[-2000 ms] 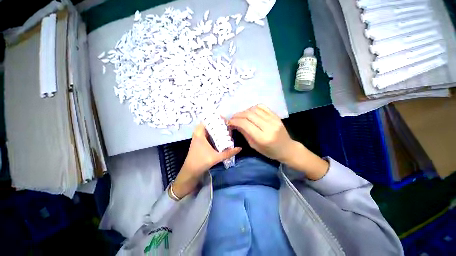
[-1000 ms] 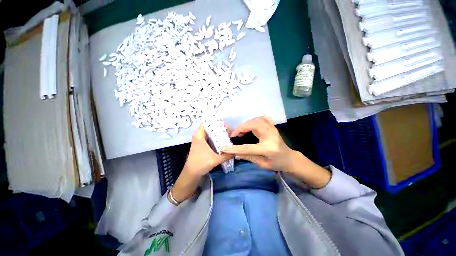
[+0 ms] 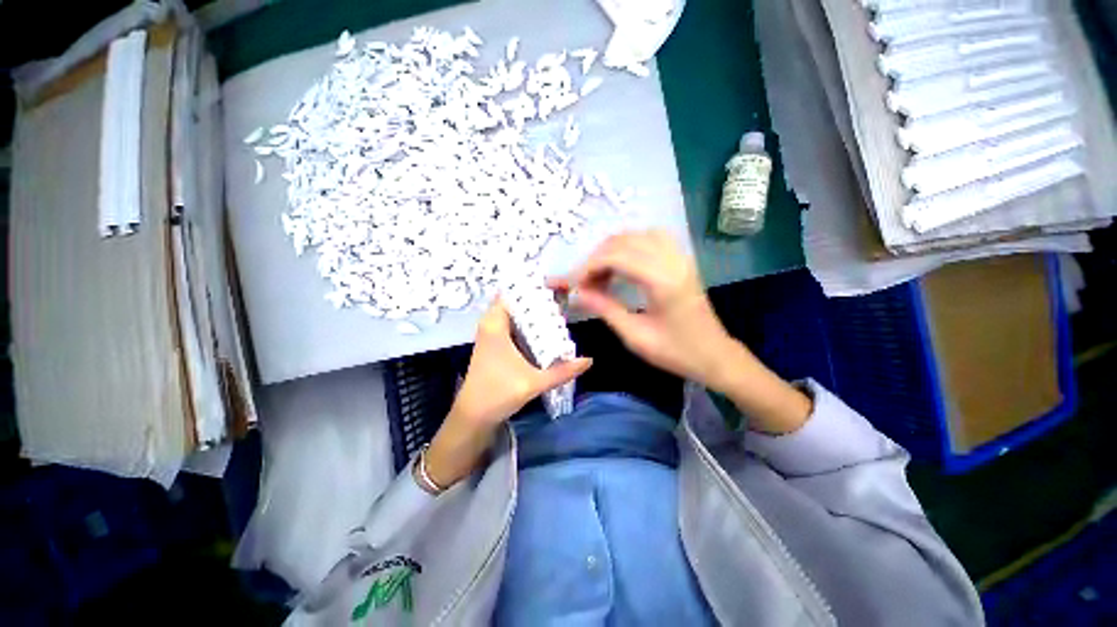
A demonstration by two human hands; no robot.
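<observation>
My left hand (image 3: pixel 499 374) holds a bundle of narrow white strips (image 3: pixel 539 325) upright over the board's near edge, its thumb across the lower part. My right hand (image 3: pixel 652 298) is just right of the bundle's upper part, slightly blurred, fingers bent with the tips close together. I cannot tell whether a small piece is between them. A large heap of small white leaf-shaped pieces (image 3: pixel 410 172) lies on the white-grey work board (image 3: pixel 294 355). The bundle's top end overlaps the heap's near edge in view.
A small labelled bottle (image 3: pixel 745 186) stands on the green bench right of the board. Crumpled white tissue (image 3: pixel 639 27) lies at the board's far edge. Layered stacks with white strips stand left (image 3: pixel 74 294) and right (image 3: pixel 992 116). A blue crate (image 3: pixel 949 367) is below the right stack.
My right hand has moved from the bundle's lower part up and away towards the heap's near right side. My left hand still holds the bundle in nearly the same place.
</observation>
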